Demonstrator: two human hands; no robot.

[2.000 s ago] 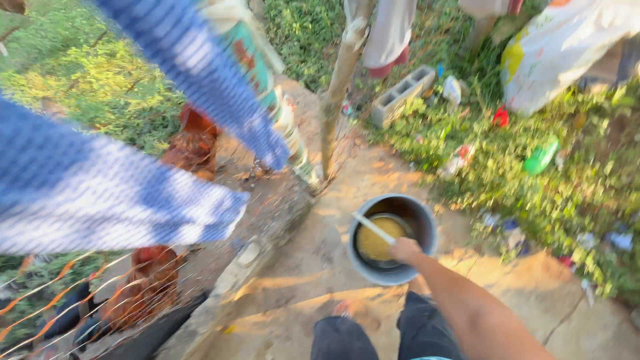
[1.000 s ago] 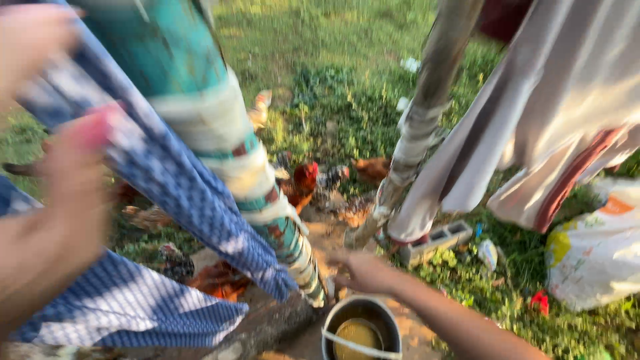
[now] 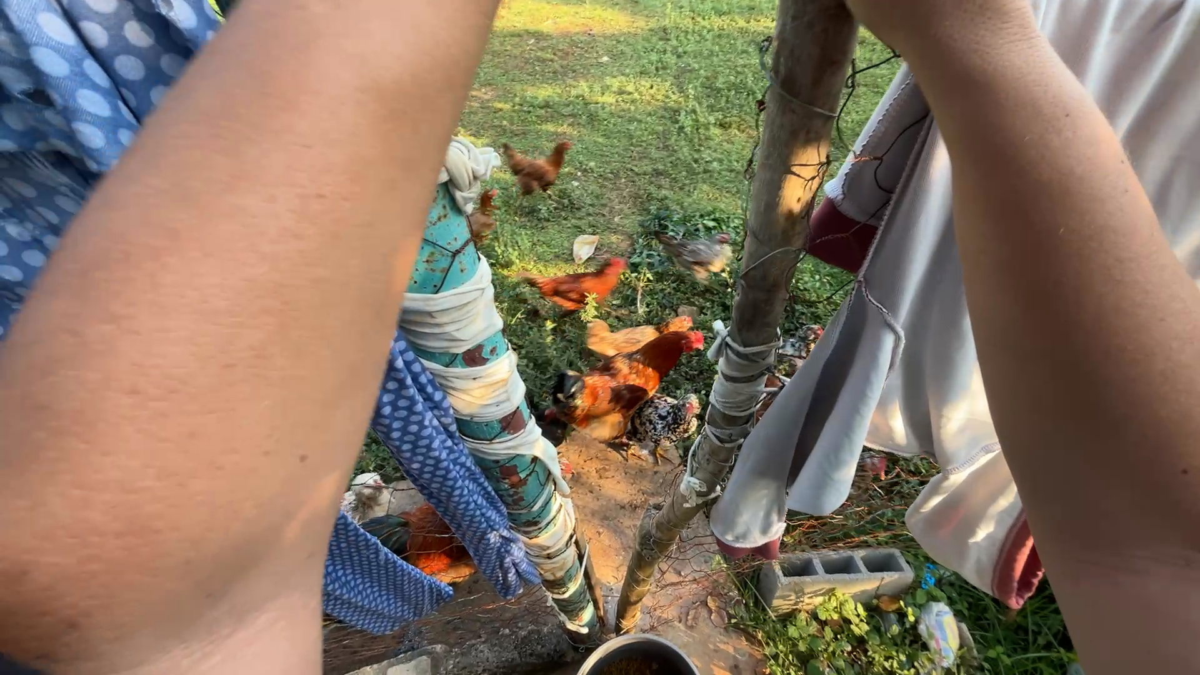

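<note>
Both my forearms reach up past the top edge. My left hand is out of frame. Of my right hand only the wrist side (image 3: 923,14) shows, beside the top of a wooden pole (image 3: 773,244); its fingers are hidden. A teal post (image 3: 483,375) wrapped in white cloth strips stands left of the pole. Blue dotted cloth (image 3: 66,122) hangs at the left, and a pale garment (image 3: 909,347) with dark red trim hangs at the right. The rim of a metal pot (image 3: 637,645) shows at the bottom edge, with yellowish contents inside.
Several chickens, among them a reddish-brown one (image 3: 623,384) and a speckled one (image 3: 664,419), stand beyond the gap between post and pole. A concrete block (image 3: 834,577) lies at the lower right near a crumpled wrapper (image 3: 939,633). Wire netting runs along both sides.
Two seconds ago my right hand was at the pot, then near the pole's lower part; now both arms are raised. The view has tilted up from the ground to the chickens.
</note>
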